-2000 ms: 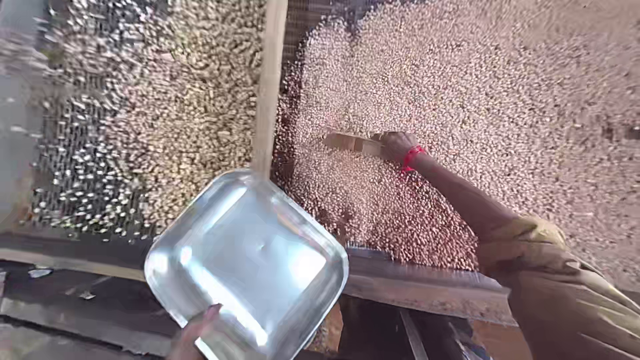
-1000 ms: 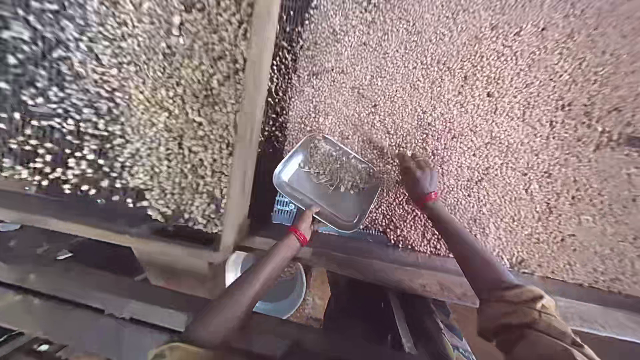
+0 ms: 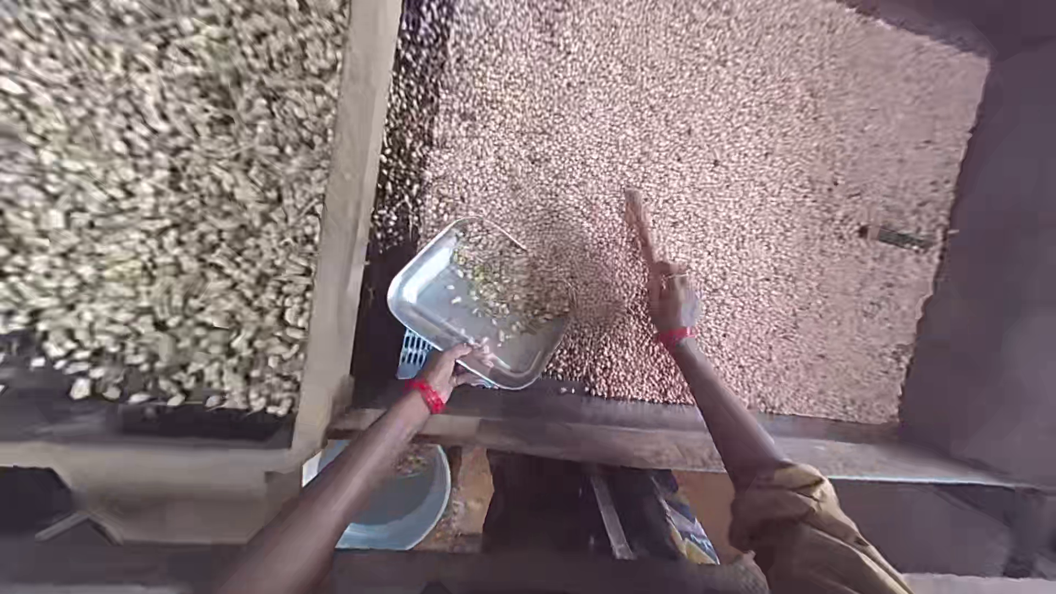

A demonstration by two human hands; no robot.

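My left hand (image 3: 452, 373) grips the near-left rim of a square metal tray (image 3: 429, 318), which is tilted over the bed. Pale and greenish bits lie in the tray, mostly toward its far right side. My right hand (image 3: 672, 297), with a red band at the wrist, holds a flat wooden piece (image 3: 638, 223) just above or on the spread of small pinkish beans or nuts (image 3: 742, 181); whether it touches them I cannot tell. Blurred material shows between the tray and the wooden piece.
A wooden divider (image 3: 351, 165) separates the pinkish spread from larger pale pieces (image 3: 165, 206) at left. A wooden rail (image 3: 577, 441) runs along the near edge. Below it stands a light blue basin (image 3: 404, 503). A blue slotted item (image 3: 412, 355) sits beside the tray; a dark object (image 3: 901, 239) lies far right.
The metal tray held no visible material two seconds ago; bits lie in it now. My left hand keeps hold of it. The view has shifted.
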